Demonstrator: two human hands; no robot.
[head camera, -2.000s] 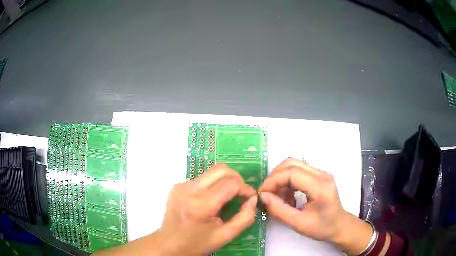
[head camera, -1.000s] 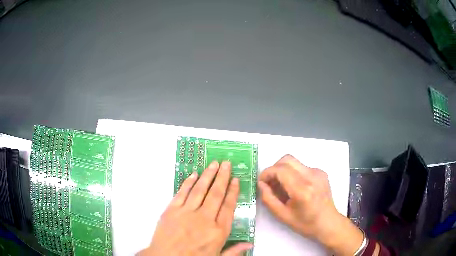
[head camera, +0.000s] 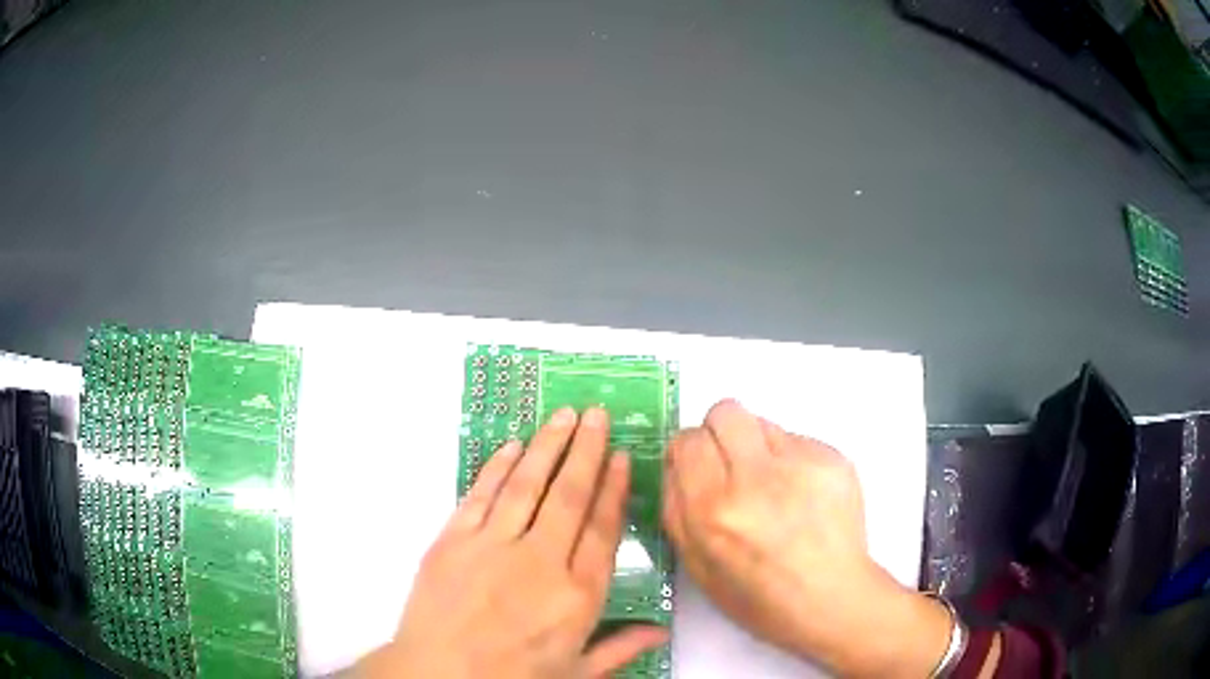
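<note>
A green circuit board panel lies on the white work sheet, partly under my hands. My left hand lies flat on the panel, palm down, fingers slightly spread, with nothing seen in it. My right hand has curled fingers, with its fingertips at the panel's right edge. Whether a small part is between those fingertips is hidden.
Overlapped green panels lie at the left, beside black ribbed trays. A black box stands tilted at the right, near shiny plastic film. Another green panel lies far right on the grey surface.
My left hand has gone from fingertips meeting the right hand's to lying flat on the panel. My right hand has turned more knuckles-up and moved onto the panel's edge. The far-right panel has shifted left.
</note>
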